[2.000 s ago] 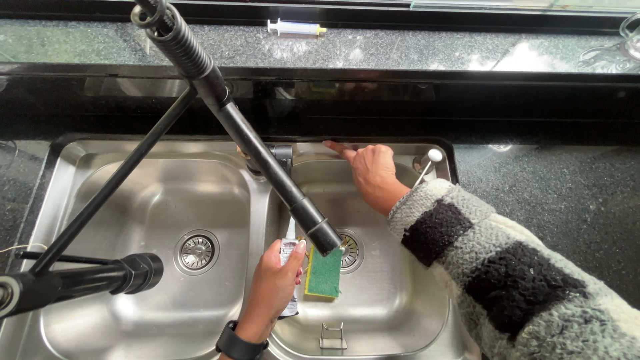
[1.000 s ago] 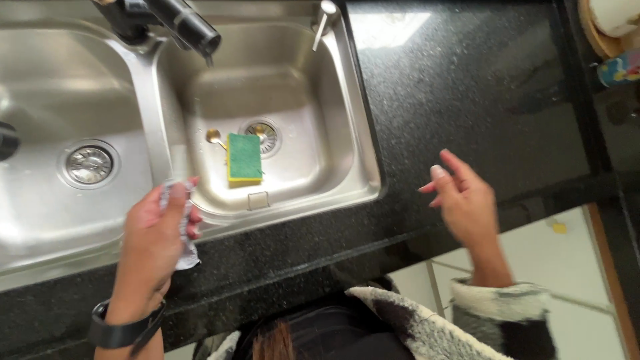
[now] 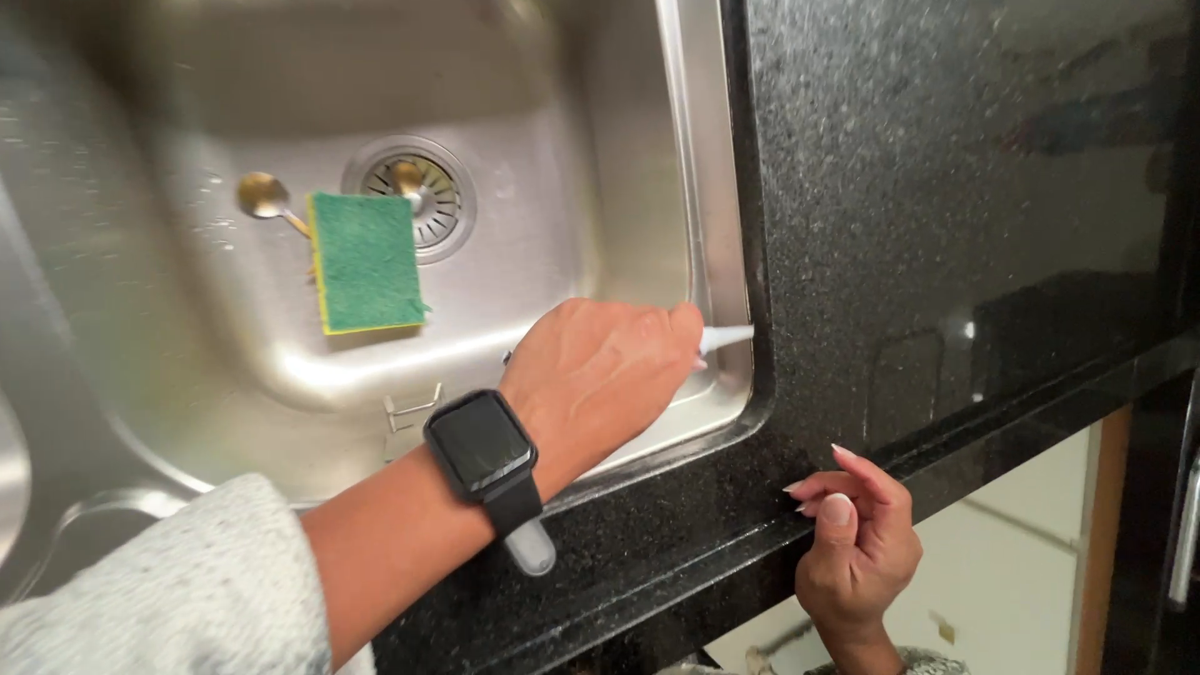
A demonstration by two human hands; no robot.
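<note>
My left hand [image 3: 605,380], with a black smartwatch on its wrist, is closed around a tube whose body it mostly hides. The tube's white tapered nozzle [image 3: 727,337] points right, its tip at the right rim of the stainless steel sink [image 3: 722,225], beside the black stone counter. My right hand [image 3: 858,553] holds nothing; its fingers are apart and bent at the counter's front edge. A green and yellow scouring sponge [image 3: 368,262] lies in the basin, over part of a spoon [image 3: 262,195]. The bowl of another spoon [image 3: 406,176] is over the drain strainer [image 3: 436,211].
A small metal wire holder [image 3: 408,412] is on the basin's near wall, partly behind my left wrist. The speckled black counter [image 3: 872,234] runs along the sink's right and front sides. Pale cabinet fronts [image 3: 1012,544] are below its front edge.
My left hand has moved right across the sink with the tube, from the basin's near left side to its right rim. The view has shifted closer to the right basin.
</note>
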